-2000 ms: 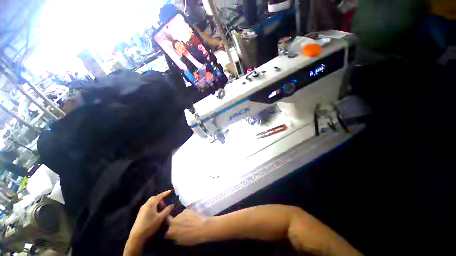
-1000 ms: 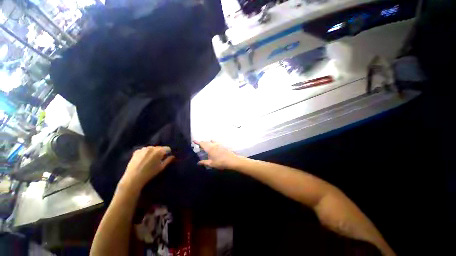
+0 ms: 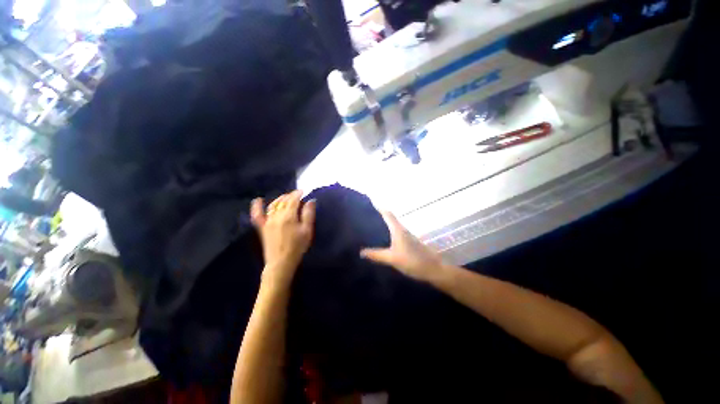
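Note:
A dark garment piece (image 3: 339,217) lies over the front left part of the white machine table, joined to or lying against a large dark cloth heap (image 3: 205,102) on the left. My left hand (image 3: 286,229) is on the cloth, fingers bent at its upper edge. My right hand (image 3: 403,248) holds the cloth's right edge, thumb and fingers spread around it. The white sewing machine head (image 3: 466,71) with a blue stripe stands beyond. Its needle area (image 3: 399,142) is beside the cloth, not touching it.
Red thread snips (image 3: 517,137) lie on the bed under the machine arm. A clear plastic bag (image 3: 505,106) is behind them. A ruler scale (image 3: 505,217) runs along the table's front edge. Dark metal parts (image 3: 635,126) are at the right. Another machine (image 3: 87,288) stands at the far left.
The view has swung down and left. Both hands have moved up towards the needle area, bringing a dark cloth piece onto the front left of the table, which was bare there.

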